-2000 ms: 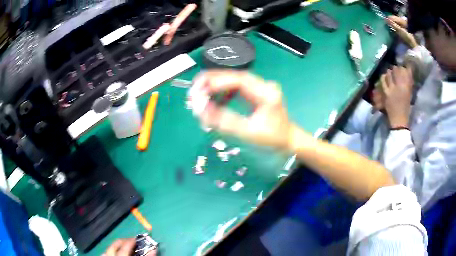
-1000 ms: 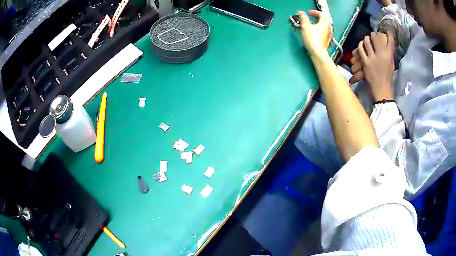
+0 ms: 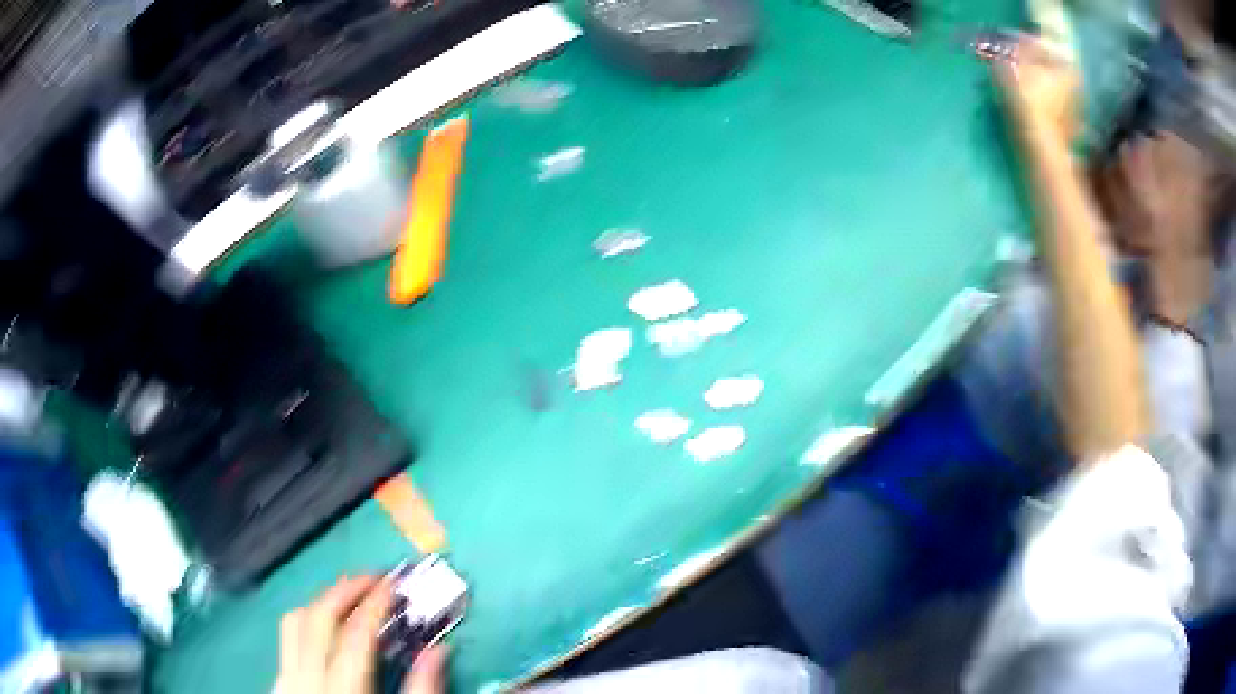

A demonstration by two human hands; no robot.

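My left hand (image 3: 346,635) is at the bottom edge, partly cut off, and holds a small dark watch body (image 3: 431,597) with a shiny, pale top face. My right hand (image 3: 1041,84) is at the far upper right, arm stretched out, small and blurred. A small dark thing (image 3: 996,49) is at its fingertips; I cannot tell whether it is gripped. The black clamping fixture (image 3: 278,447) stands left of the watch body, with a thin orange stick (image 3: 411,513) projecting from under its base.
Whitish scraps (image 3: 662,300) are scattered mid-mat. An orange-yellow handled tool (image 3: 430,210) lies beside a white bottle (image 3: 350,206). A round black container (image 3: 674,33), a compartmented black tray (image 3: 258,65) and a white wipe (image 3: 136,542) also show. A neighbour's hand (image 3: 1159,203) is at the right.
The view has swung, so bench things sit differently in the picture. My left hand with the watch body shows again. My right hand has moved from over the mat's middle to its far right end.
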